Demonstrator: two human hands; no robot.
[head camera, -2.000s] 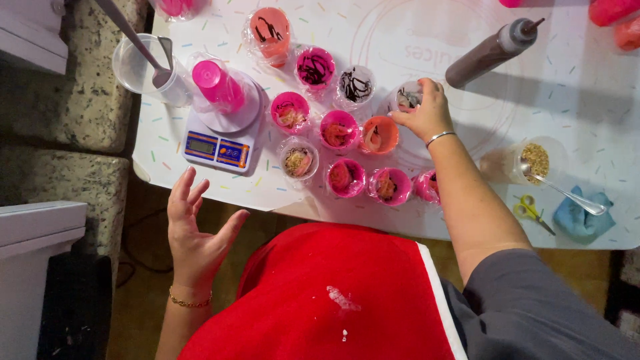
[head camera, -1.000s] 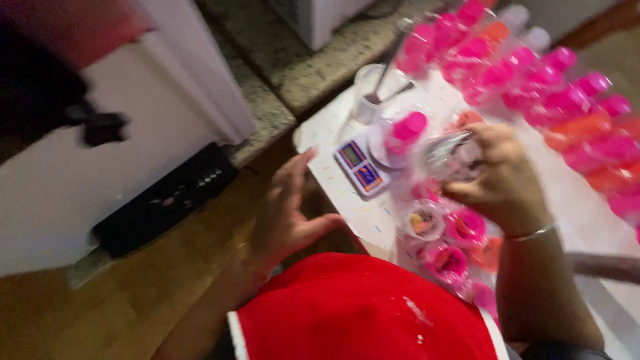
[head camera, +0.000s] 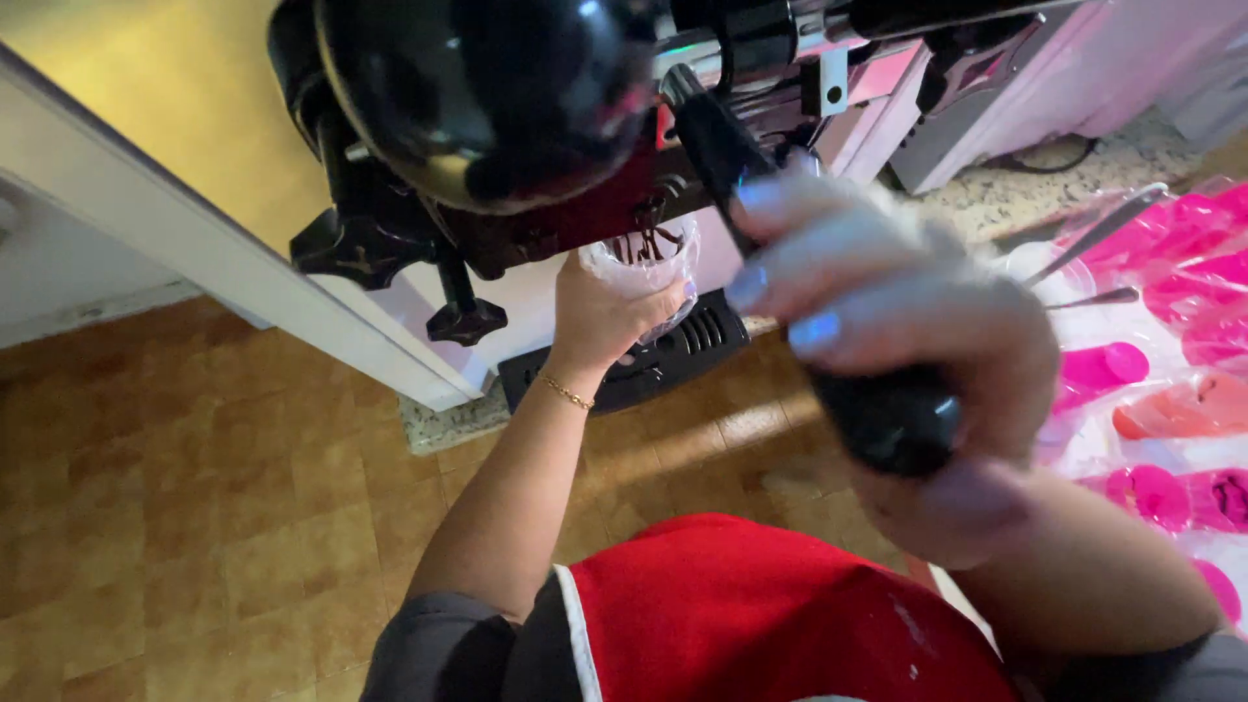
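My left hand (head camera: 609, 317) is closed around a clear plastic cup (head camera: 639, 263) with dark brown streaks on its inner wall. It holds the cup below the front of a dispensing machine (head camera: 487, 97) that has a rounded black part and black star-shaped knobs (head camera: 466, 322). The outlet over the cup cannot be seen. My right hand (head camera: 907, 331), blurred and close to the camera, has its fingers around the black handle (head camera: 877, 419) of a lever on the machine.
A black slotted drip tray (head camera: 673, 351) lies below the cup, at the edge of a granite counter (head camera: 453, 427). On the right, pink and orange cups (head camera: 1194, 405) in clear plastic stand on a table, near a clear container (head camera: 1048, 273) with a metal utensil. A white panel edge (head camera: 224, 224) runs at the left.
The view has swung from the table to the machine. The streaked cup, in my right hand one second ago, is now in my left. My right hand has taken hold of the lever.
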